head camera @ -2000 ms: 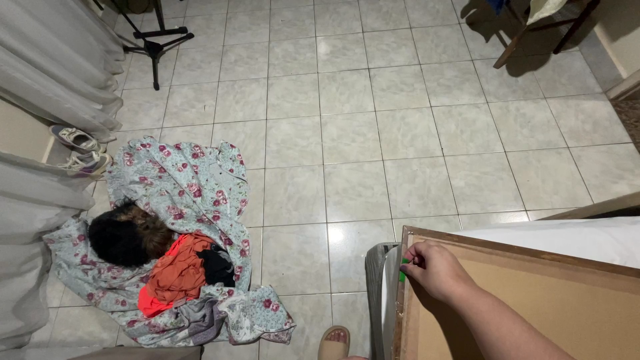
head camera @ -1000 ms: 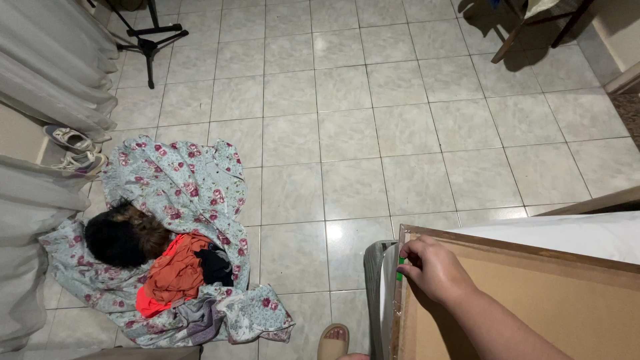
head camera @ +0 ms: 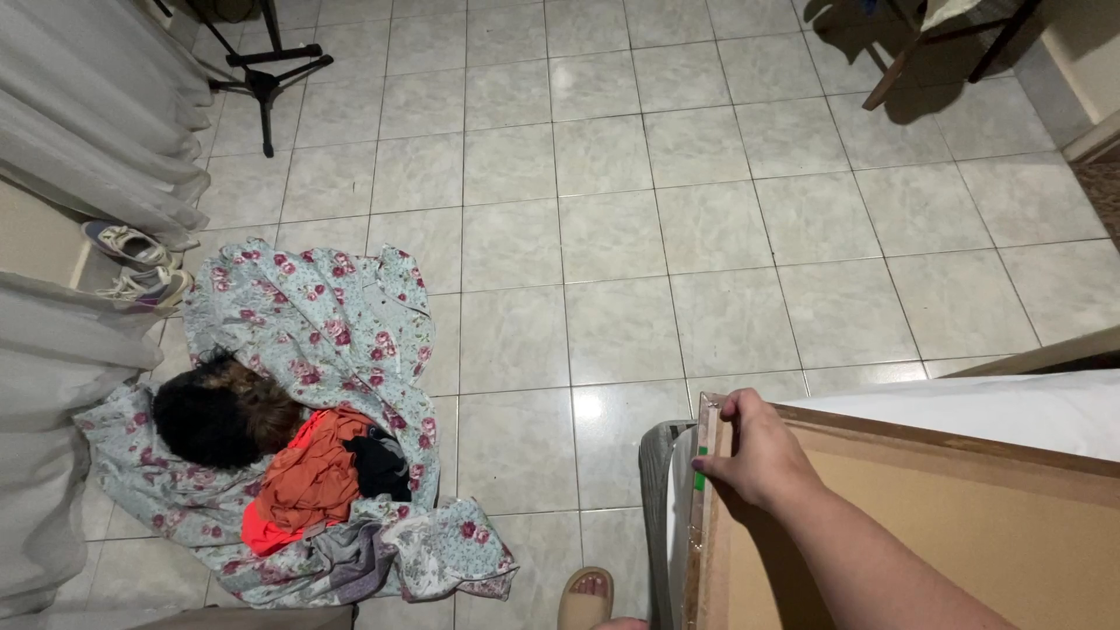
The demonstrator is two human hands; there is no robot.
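At the lower right, my right hand (head camera: 744, 451) grips the upper left corner area of a wooden frame (head camera: 910, 435) with a tan backing board (head camera: 954, 525). My thumb lies on the frame's left side, by a green strip (head camera: 701, 468), and the fingers curl over its top edge. Clear plastic or tape seems to cover that left side. The frame leans over a white-covered surface, perhaps a bed. A bit of skin (head camera: 623, 624) shows at the bottom edge; whether it belongs to my left hand cannot be told.
A floral cloth (head camera: 306, 324) lies on the tiled floor at the left, with a dark furry animal (head camera: 210, 416) and orange clothing (head camera: 319, 472) on it. Sneakers (head camera: 136, 267) stand by the curtain (head camera: 87, 114). A black stand (head camera: 262, 83), a chair leg (head camera: 892, 70) and a sandalled foot (head camera: 586, 599) also show.
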